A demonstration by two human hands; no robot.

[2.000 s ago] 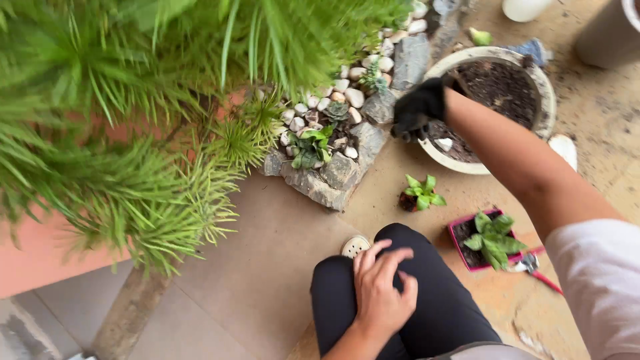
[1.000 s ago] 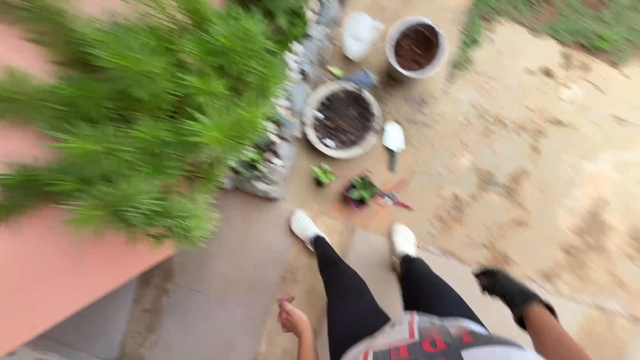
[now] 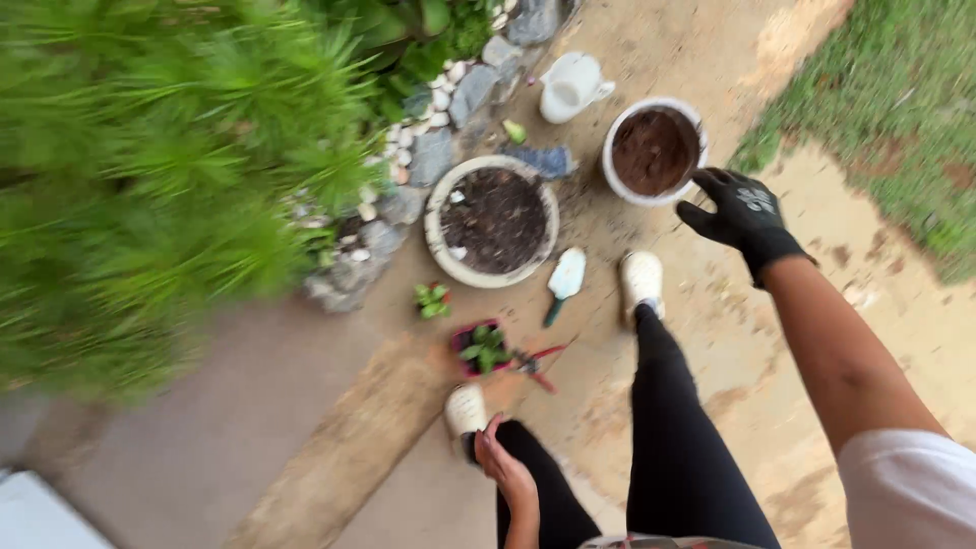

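My right hand (image 3: 738,212), in a black work glove, is spread beside the rim of a white bucket of reddish-brown soil (image 3: 654,152) and holds nothing. My bare left hand (image 3: 503,465) hangs near my left knee with nothing seen in it. Left of the bucket lies a round shallow planter with dark soil (image 3: 496,221). A hand trowel with a green handle (image 3: 566,276) lies beside it on the ground. Below are a small succulent (image 3: 432,300), a plant in a pink square pot (image 3: 480,348) and red-handled pruning shears (image 3: 537,364).
A white plastic jug (image 3: 573,86) and a blue cloth-like item (image 3: 541,160) lie above the planter. Grey edging stones (image 3: 431,156) with white pebbles border a leafy bed (image 3: 168,191) at left. Grass (image 3: 892,130) grows at upper right. My light clogs (image 3: 642,280) stand on the paving.
My gloved right hand was at the planter's edge two seconds ago, then low at the right, and now is by the bucket's rim. The view has shifted as I stood up.
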